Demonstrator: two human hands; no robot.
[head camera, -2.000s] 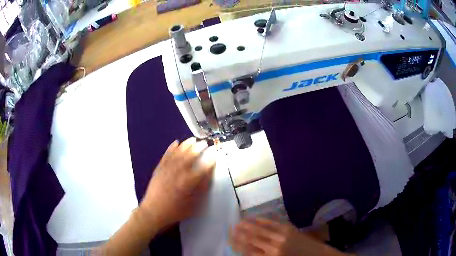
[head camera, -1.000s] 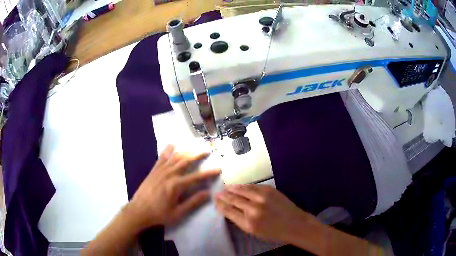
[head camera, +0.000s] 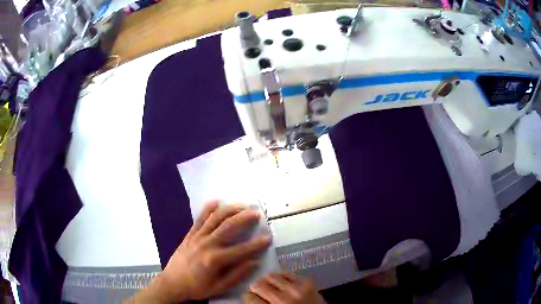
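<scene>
A dark purple cut panel (head camera: 172, 119) lies flat left of the needle. A pale panel (head camera: 207, 172) lies over it, its top edge near the presser foot (head camera: 274, 155). My left hand (head camera: 222, 255) lies on the pale panel with its fingers spread, near the table's front edge. My right hand (head camera: 285, 290) is at the bottom edge, partly cut off, its fingers at the pale panel's lower part; whether it pinches the cloth is unclear. The white sewing machine (head camera: 379, 65) stands behind, over the bed plate (head camera: 308, 184).
A stack of purple cut panels (head camera: 397, 178) with pale edges lies under the machine arm. A purple drape (head camera: 44, 154) hangs along the table's left edge. Clear plastic bags (head camera: 50, 44) lie upper left. White cloth (head camera: 528, 142) is bunched at the right. A printed ruler (head camera: 317, 254) runs along the front.
Both hands and the pale panel have moved down, away from the needle, towards the table's front edge. The purple panel's wide part now shows left of the head. The camera view has shifted slightly.
</scene>
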